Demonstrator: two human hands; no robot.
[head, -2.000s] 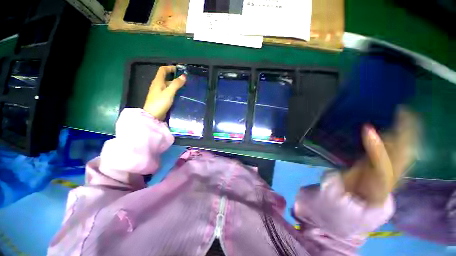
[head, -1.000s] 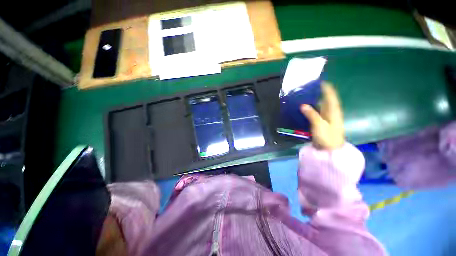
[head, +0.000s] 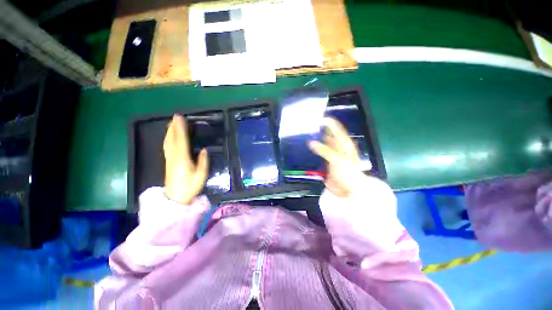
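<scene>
A black phone tray (head: 143, 158) with side-by-side pockets lies on the green mat; its leftmost pocket is empty. My left hand (head: 180, 160) is over the left part of the tray, fingers apart, beside a dark smartphone (head: 216, 148) in the second pocket. A lit smartphone (head: 255, 145) sits in the middle pocket. My right hand (head: 340, 151) holds another smartphone (head: 298, 136), with red and green marks at its lower edge, over the tray's right part. One more phone (head: 358, 130) is partly hidden in the rightmost pocket.
Behind the tray, a tan board (head: 169, 45) bears a white chart sheet (head: 290, 36) and a separate black phone (head: 137, 49). Dark stacked trays (head: 18, 151) stand at the far left. Another person's pink sleeve (head: 505, 209) is at the right, by the mat's edge.
My left hand, earlier at the lower left beside a large dark phone, is now over the tray, and the second pocket now holds a phone. My right hand has moved left with its phone.
</scene>
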